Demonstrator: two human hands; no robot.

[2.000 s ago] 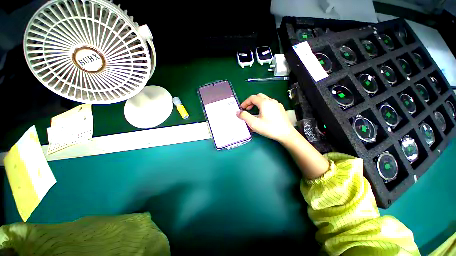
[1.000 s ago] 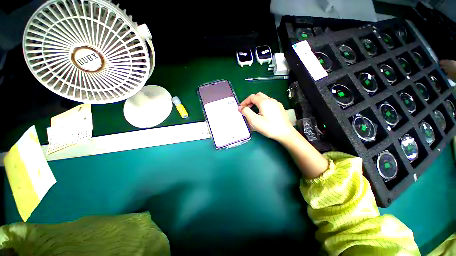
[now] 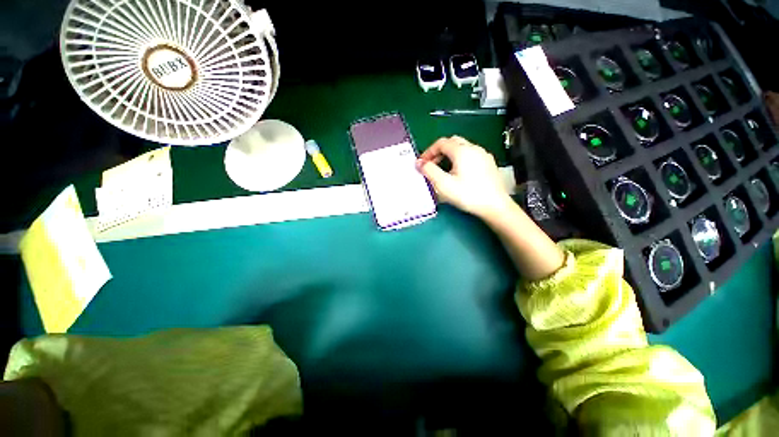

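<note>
A smartphone [image 3: 395, 183] lies flat on the green mat, its screen white below and dull purple on top. My right hand [image 3: 465, 175] rests at the phone's right edge, thumb and bent index finger close together at the screen's side. I cannot tell whether the fingers grip anything. My left hand is not in view; only the yellow left sleeve [image 3: 171, 375] shows at the lower left. A black foam tray [image 3: 589, 192] of round smartwatches [image 3: 632, 201], with small green lit squares, stands tilted at the right.
A white desk fan [image 3: 171, 68] stands at the upper left, a yellow marker or tube [image 3: 319, 160] beside its base. Paper notes [image 3: 64, 260] are at the left. A white strip [image 3: 248, 209] crosses the mat. Two small white devices [image 3: 431, 75] and a slim stick [image 3: 468, 113] lie behind the phone.
The camera view has shifted, so the bench things sit higher in the picture. My right hand stays at the phone's right edge. Part of another person's hand shows at the far right edge.
</note>
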